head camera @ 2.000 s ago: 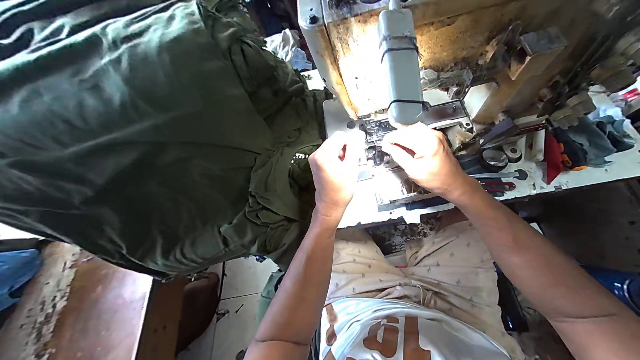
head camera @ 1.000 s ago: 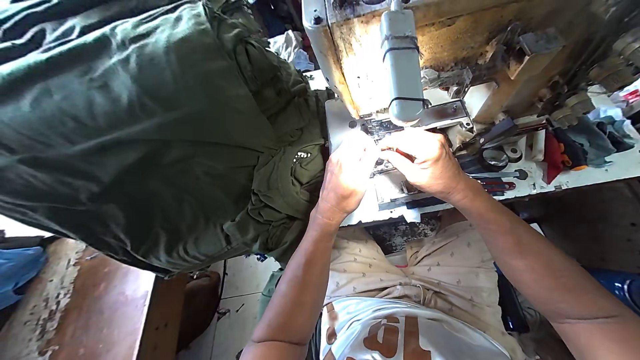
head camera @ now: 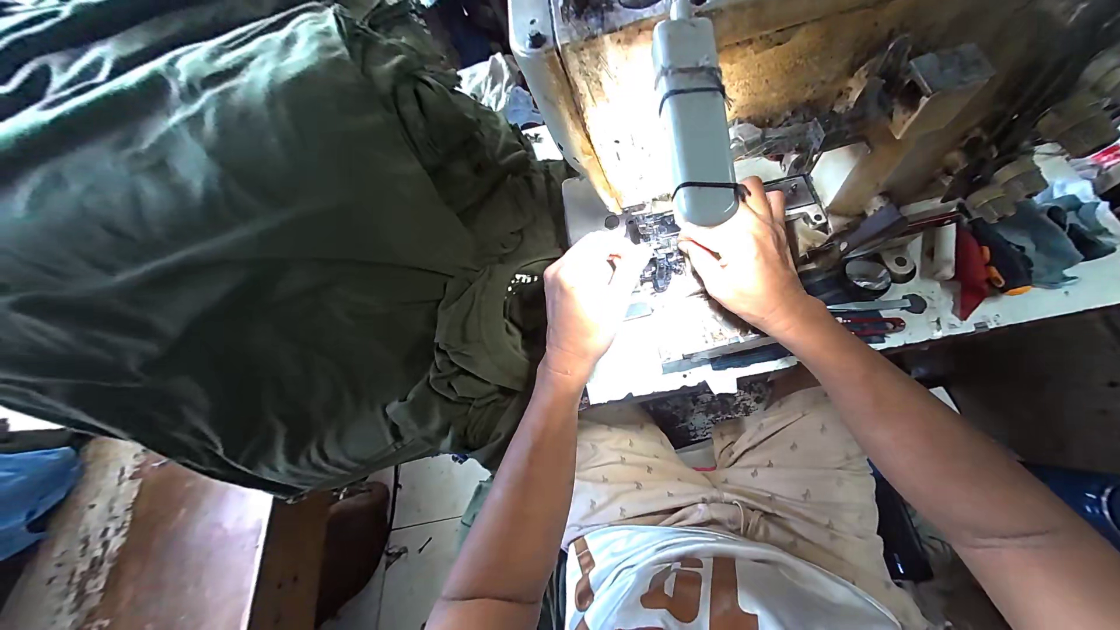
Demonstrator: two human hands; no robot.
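Observation:
My left hand (head camera: 591,293) is curled at the left side of the metal parts (head camera: 661,249) under a sewing machine's head, its fingertips pinched together. Whether it pinches a thread cannot be made out in the glare. On the other side of these parts, my right hand (head camera: 744,258) has thumb and fingers near a small red thing (head camera: 703,248); its grip is unclear. A grey lamp (head camera: 696,122), strapped with black ties, hangs right above and partly hides the right fingers. Dark green fabric (head camera: 262,262) lies piled to the left of my left hand.
The stained machine body (head camera: 787,52) rises behind the hands. Right of my right hand lie a tape roll (head camera: 867,276), a screwdriver (head camera: 884,304), a red-handled tool (head camera: 875,325) and cloth scraps (head camera: 1041,241). A wooden bench (head camera: 192,534) stands at lower left.
My left hand has moved left, away from my right hand, which it was close to one second ago. My right hand has shifted up beside the lamp. The green fabric stays in place.

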